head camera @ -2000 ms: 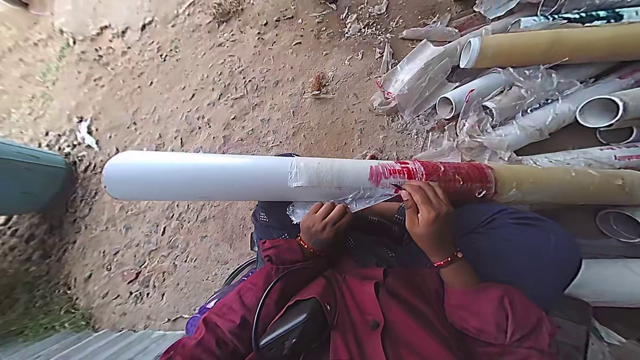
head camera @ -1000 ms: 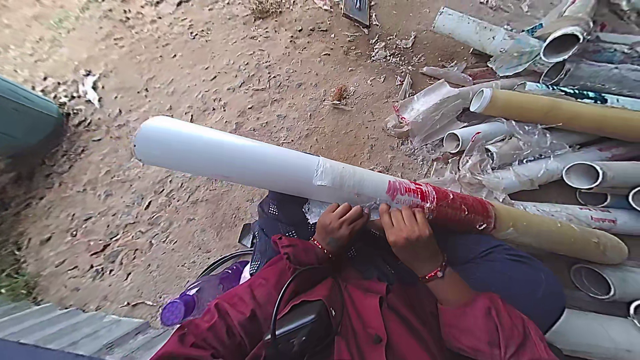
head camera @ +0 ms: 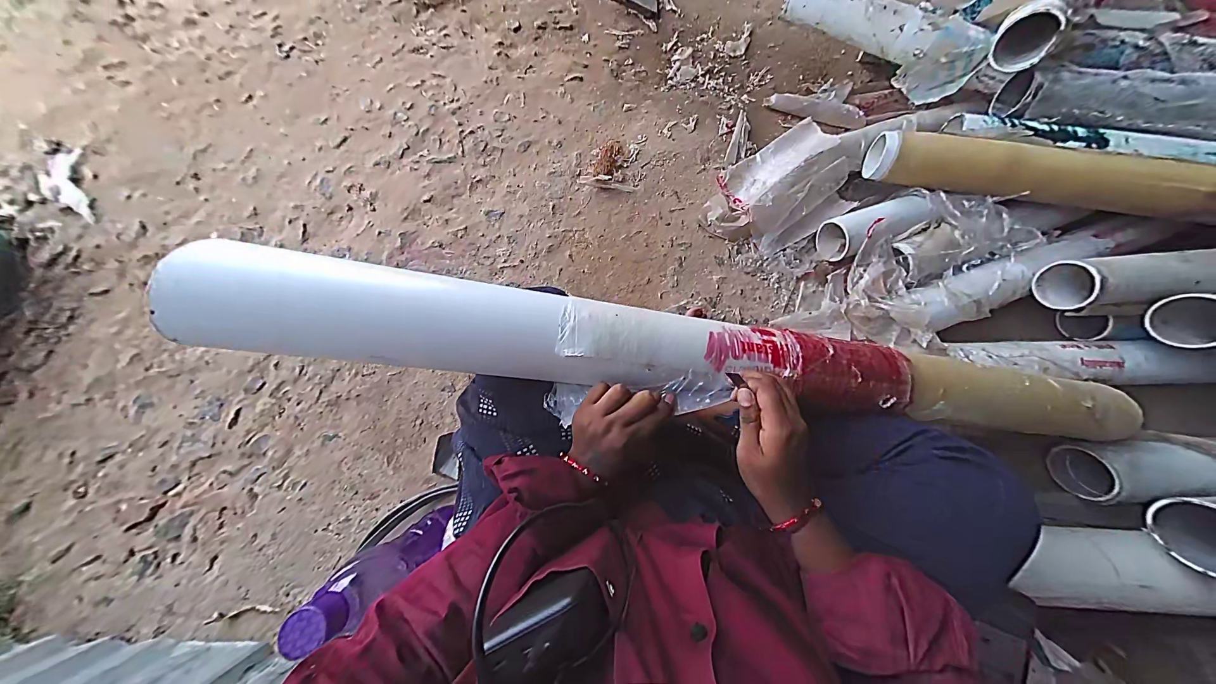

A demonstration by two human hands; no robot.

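Note:
A long plastic pipe point(head camera: 380, 309) lies across my lap, white at the left, with a red printed band point(head camera: 845, 370) and a tan wrapped end point(head camera: 1026, 397) at the right. Clear plastic film point(head camera: 698, 388) hangs loose along its lower side. My left hand point(head camera: 617, 426) is closed on the film just below the pipe. My right hand point(head camera: 771, 432) pinches a small dark thing point(head camera: 736, 379), perhaps a blade, against the pipe beside the red print. Part of the film between the hands is hidden by the fingers.
Several used pipes point(head camera: 1045, 176) lie piled on the ground at the right, with torn plastic film point(head camera: 788, 185) among them. A purple bottle point(head camera: 356, 589) lies at my lower left. Corrugated sheet point(head camera: 133, 662) edges the bottom left, and a white scrap point(head camera: 65, 180) lies far left.
The pipe, level two seconds ago, now slopes down to the right in view. Both hands stay near its lower edge. The view itself has shifted and turned.

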